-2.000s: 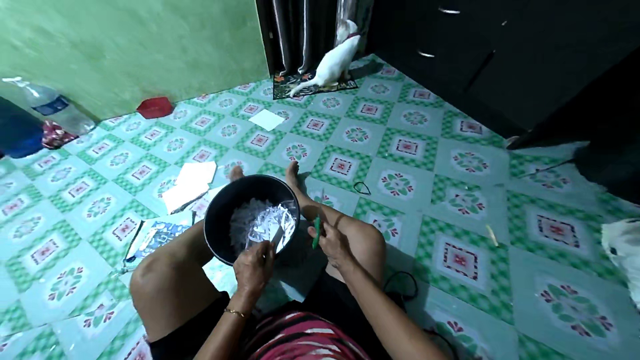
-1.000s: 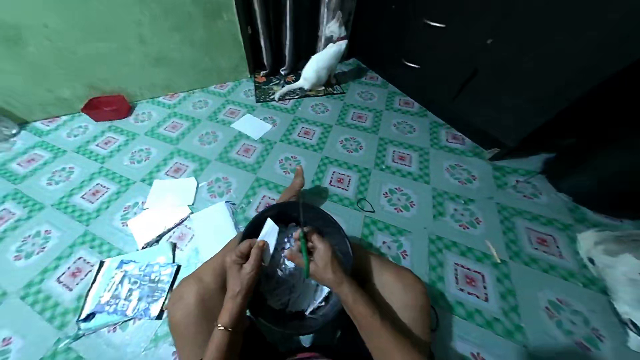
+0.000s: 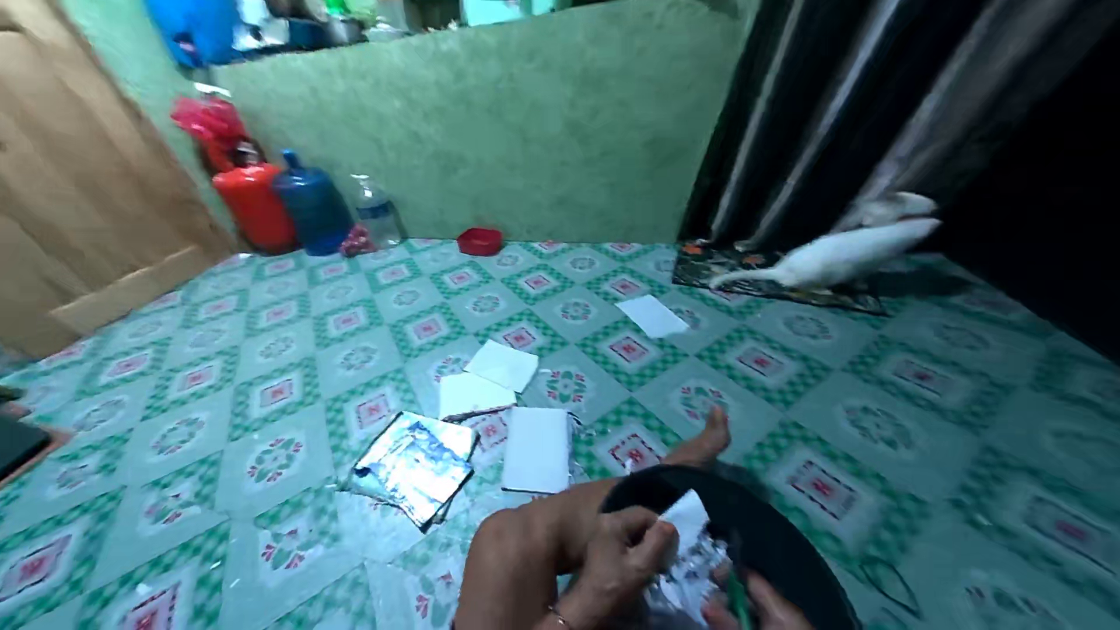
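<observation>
My left hand, a bracelet at its wrist, pinches a small white piece of paper or card over a round black tub. Inside the tub lie many shredded silvery-white scraps. My right hand, low in the view and partly cut off, holds a green-handled tool beside the paper; its dark blade is blurred, and its exact kind cannot be told. The tub stands between my legs.
White sheets and a stack of silvery printed packets lie on the patterned floor left of the tub. A white cat is on a mat by dark curtains. A red basin and water jugs stand along the green wall.
The view has swung left, bringing the door and jugs into sight. Both hands have stayed at the tub, the left with white paper, the right with the green-handled tool. The cat's head has turned.
</observation>
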